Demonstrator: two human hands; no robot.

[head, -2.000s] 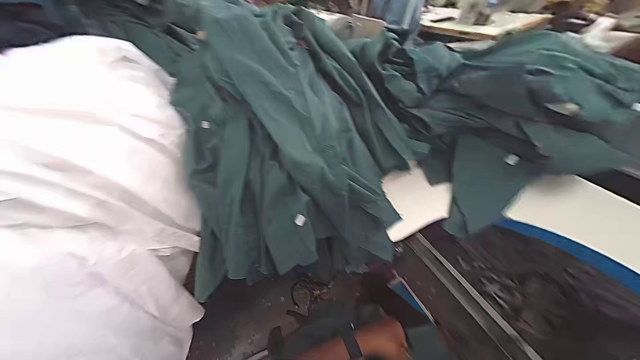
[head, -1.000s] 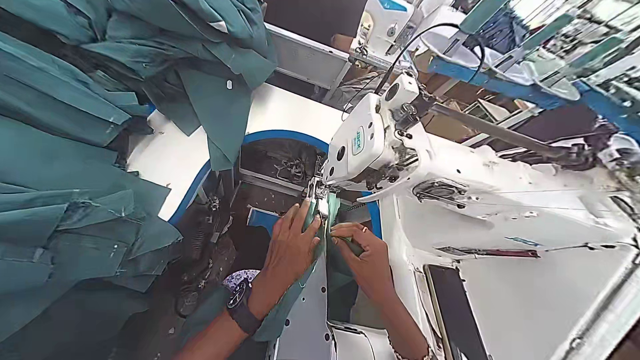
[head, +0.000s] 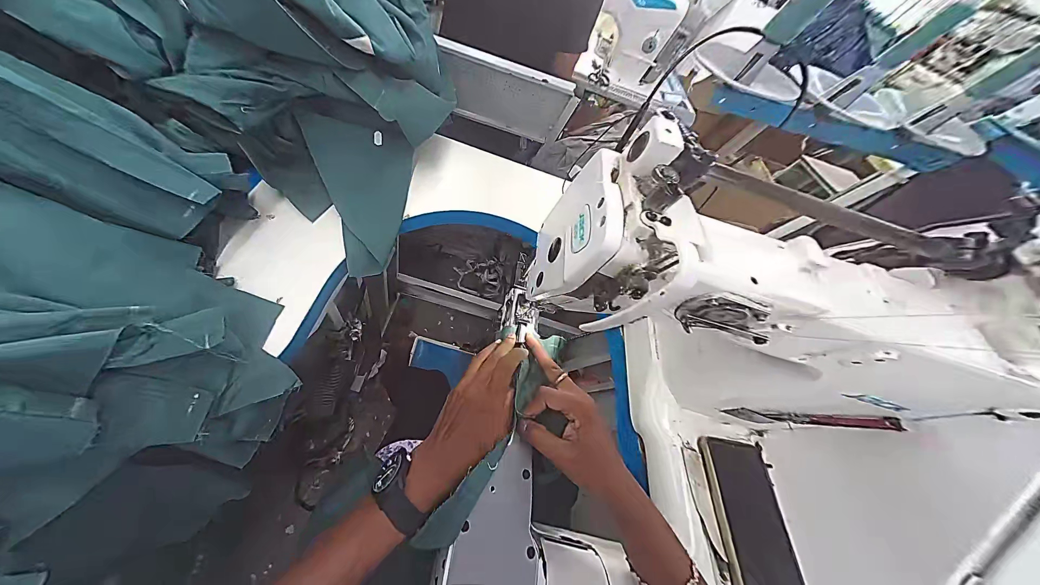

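Note:
A white industrial sewing machine [head: 585, 227] has its head above a narrow arm bed [head: 496, 504]. Green fabric [head: 532, 382] lies on the bed, reaching up to the presser foot [head: 520, 313]. My left hand [head: 479, 398], with a black watch on its wrist, rests on the cloth, fingertips close to the foot. At the cloth's right edge, my right hand [head: 569, 414] pinches the fabric between thumb and bent finger, its index finger stretched toward the foot. Part of the cloth is hidden under both hands.
Green cut garment pieces [head: 122, 341] are heaped at left, and more [head: 325, 89] hang over the white, blue-edged table [head: 463, 179]. A second machine [head: 642, 41] stands behind. A metal rod [head: 821, 211] runs above the machine's body, near blue racks [head: 845, 122].
The view has swung right from the garment heaps to the machine. Since one second ago, my right index finger has extended toward the presser foot.

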